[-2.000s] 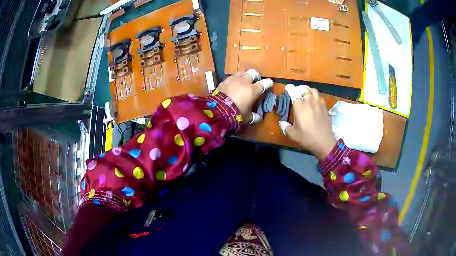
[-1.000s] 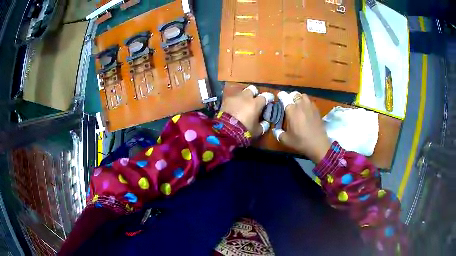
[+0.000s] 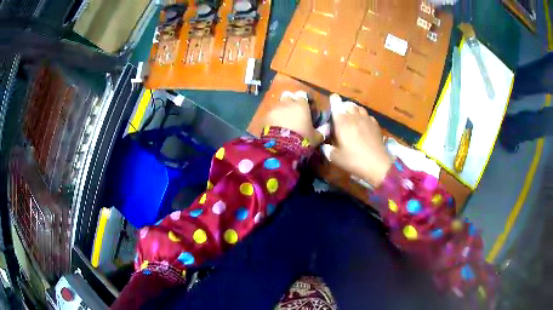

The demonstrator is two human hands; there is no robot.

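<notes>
My left hand (image 3: 294, 118) and my right hand (image 3: 355, 139) are close together over the plain orange work board (image 3: 262, 112) nearest me. White finger cots cover several fingertips. Both hands grip a dark moulded part (image 3: 321, 115) between them; the fingers hide most of it, and I cannot tell whether it is one piece or two joined. A white wipe (image 3: 412, 158) lies on the plain board, partly behind my right wrist.
A fixture board (image 3: 209, 74) with three black units is at upper left. A slotted orange board (image 3: 364, 60) is ahead. A yellow-handled tool (image 3: 462, 147) lies on a white sheet (image 3: 485, 130) at right. A blue stool (image 3: 142, 178) stands lower left. Part of a person shows at far right.
The two dark parts held apart at first were brought together between my hands. The view has since turned and shifted, so more floor and the blue stool show at left.
</notes>
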